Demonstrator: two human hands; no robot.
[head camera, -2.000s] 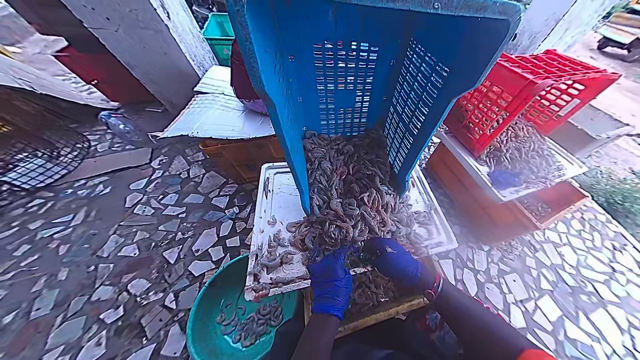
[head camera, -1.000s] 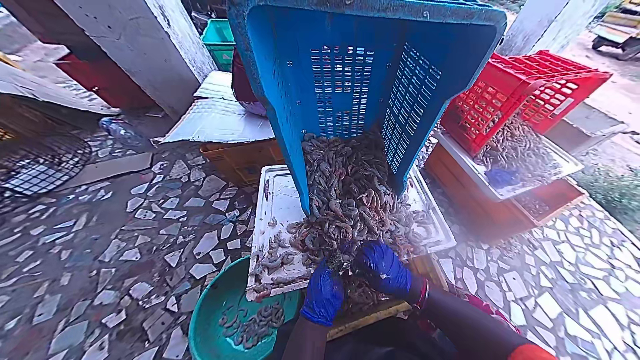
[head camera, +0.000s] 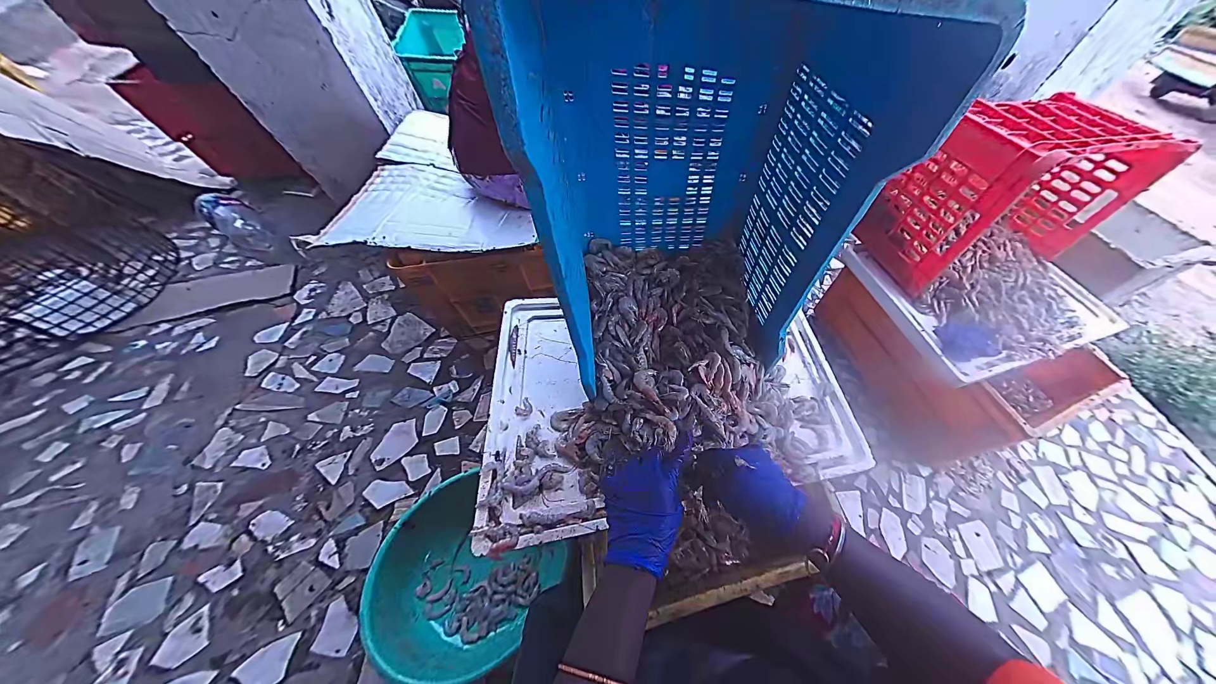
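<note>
A heap of raw shrimp (head camera: 665, 351) spills from a tilted blue plastic crate (head camera: 655, 38) onto a white foam tray (head camera: 541, 366). My left hand (head camera: 644, 508), in a blue glove, touches the front edge of the heap; its fingertips are hidden among the shrimp. Close beside it on the right, my right hand (head camera: 755, 489), gloved too, is at the same edge with its fingers partly hidden. Whether either hand grips a shrimp cannot be seen. Below the hands more shrimp lie in a box (head camera: 727, 594). A green basin (head camera: 394, 608) at lower left holds some shrimp.
On the right, a red crate (head camera: 950, 190) leans over shrimp on another white tray (head camera: 1092, 318), with a blue-gloved hand (head camera: 967, 339) of a co-worker there. An orange crate (head camera: 475, 285) under cardboard (head camera: 437, 209) stands behind. A wire basket (head camera: 85, 285) lies left on the stone-chip floor (head camera: 285, 475).
My left hand has moved up against the heap's front edge since one second ago. The blue crate stays tilted over the tray.
</note>
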